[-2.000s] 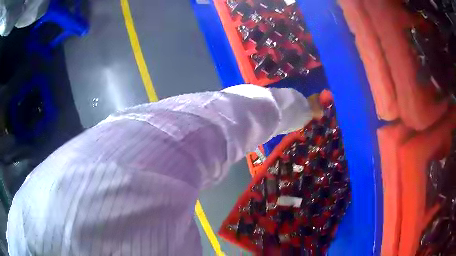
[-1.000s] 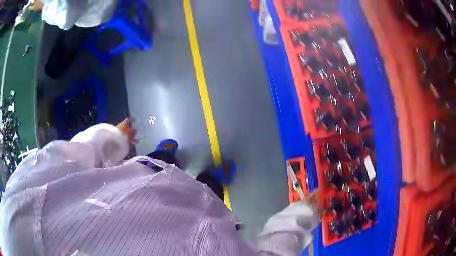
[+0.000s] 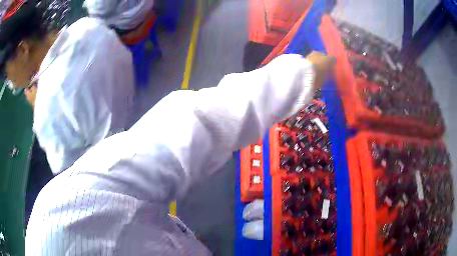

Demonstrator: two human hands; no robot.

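My left hand [image 3: 322, 67] is bare and blurred at the end of a long white pinstriped sleeve. It is beside the left edge of the upper orange-red tray [image 3: 336, 65], over the blue rack. The tray is full of dark units with shiny clips. Blur hides whether my fingers hold its edge. Another filled orange-red tray [image 3: 357, 200] lies in front of it, with a white slip [image 3: 419, 184] on top. Lower filled trays [image 3: 275, 215] show left of the blue rack bar [image 3: 344, 200]. My right hand is not in view.
A person in a white smock [image 3: 82, 85] is close on the left by the green bench [image 3: 12, 150]. A second covered head is behind. A small orange tray [image 3: 245, 175] and white bundles [image 3: 253, 227] lie on the rack's lower left. The aisle has a yellow line [image 3: 192, 50].
The view has swung to show more of the tray stacks and the neighbouring person. My left hand has moved from the left side across to the upper tray. My right hand has left the view.
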